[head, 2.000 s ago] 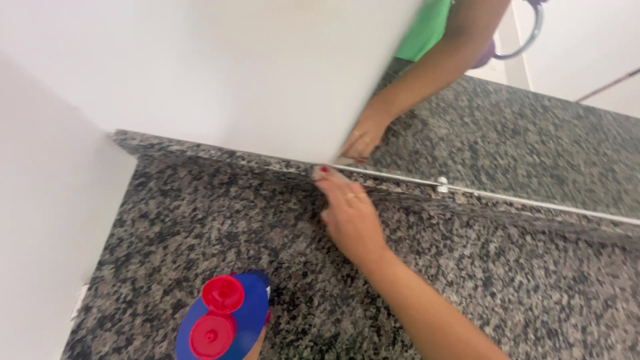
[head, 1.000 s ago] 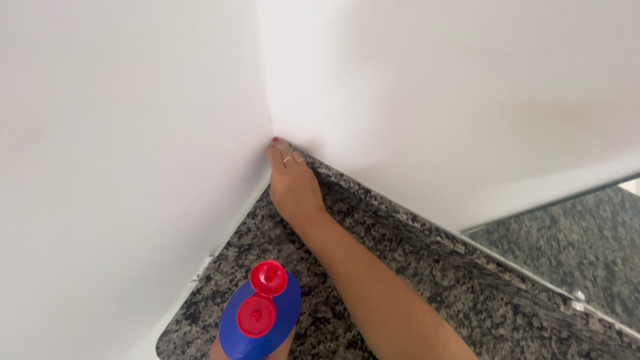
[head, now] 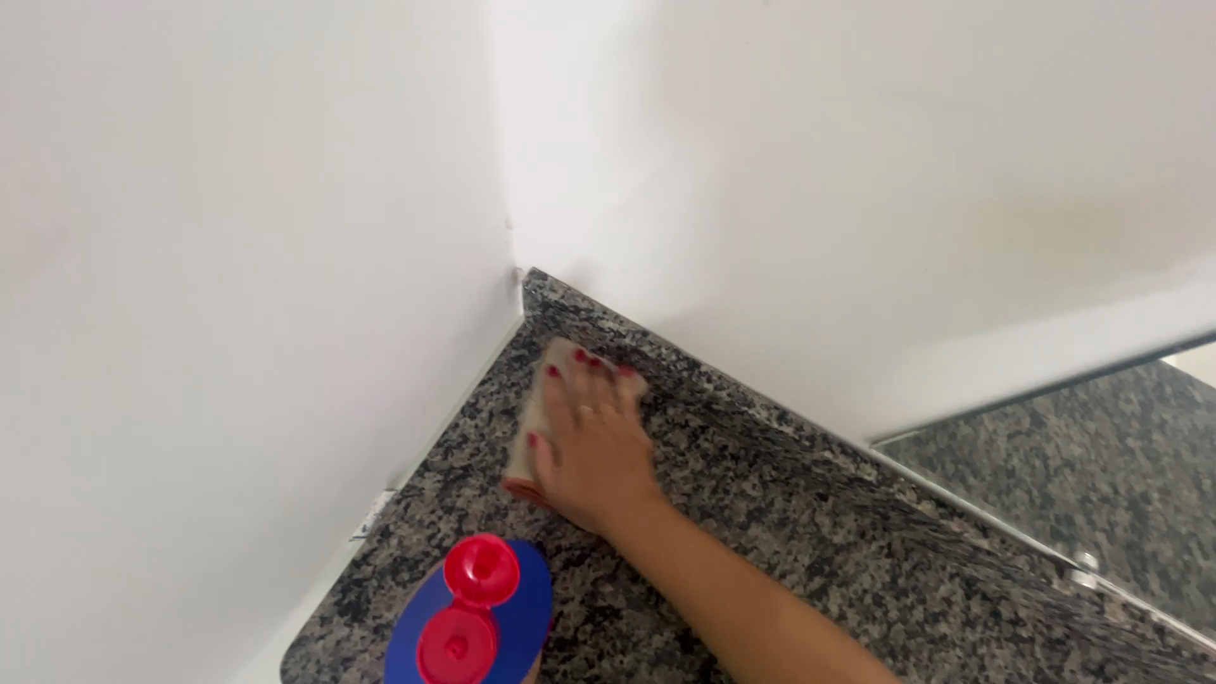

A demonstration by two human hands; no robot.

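Observation:
My right hand [head: 598,446] lies palm down on a folded pale cloth [head: 528,442] with a reddish-brown edge. It presses the cloth to the speckled dark granite countertop [head: 760,532], close to the corner and beside the low granite backsplash [head: 703,375]. At the bottom, a blue bottle [head: 527,589] with an open red flip cap stands out in front of the counter. Only a sliver of my left hand [head: 535,671] shows at the bottle's lower right side; the bottle hides its fingers.
White walls [head: 285,237] meet behind the counter corner. A mirror [head: 1073,465] at the right reflects granite, and a small clip [head: 1085,570] sits on its lower edge. A small piece bearing marks [head: 372,515] is at the counter's left edge.
From the mirror's edge, my right hand went to the wall corner, then down onto the countertop. The cloth now shows under it. The view has shifted toward the corner.

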